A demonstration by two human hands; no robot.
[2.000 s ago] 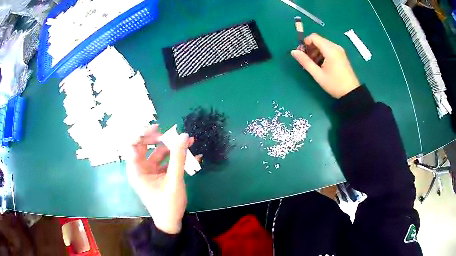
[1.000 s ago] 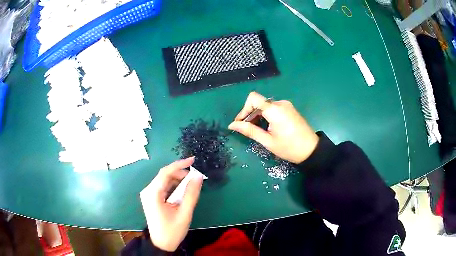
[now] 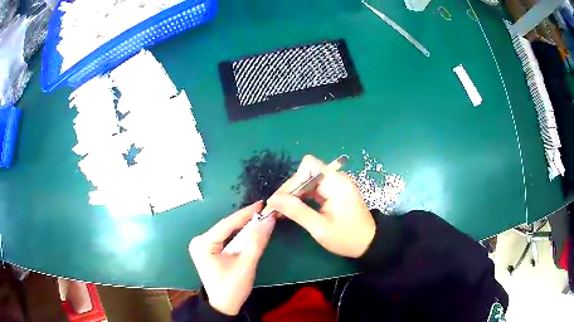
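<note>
My left hand [image 3: 231, 255] holds a small white plastic piece [image 3: 235, 243] between thumb and fingers, low in the middle of the view. My right hand [image 3: 330, 210] holds metal tweezers [image 3: 310, 182] like a pencil. Their tip is at the upper end of the white piece, where both hands' fingertips meet. Whether the tips grip a tiny part cannot be told. The pile of small black parts [image 3: 261, 173] lies just behind my hands. The pile of small silvery-white parts [image 3: 381, 185] lies to the right, partly hidden by my right hand.
White housings [image 3: 157, 138] lie in rows at left, below a blue basket [image 3: 148, 41] of white pieces. A black tray [image 3: 292, 108] with silvery rows lies behind the piles. A thin metal tool [image 3: 396, 28], a white strip [image 3: 467, 85] and a ribbed white row [image 3: 535, 100] are at right.
My right hand has come from the upper right, past the piles, to my left hand with the tweezers. My left hand has moved slightly right and down, still holding the white piece.
</note>
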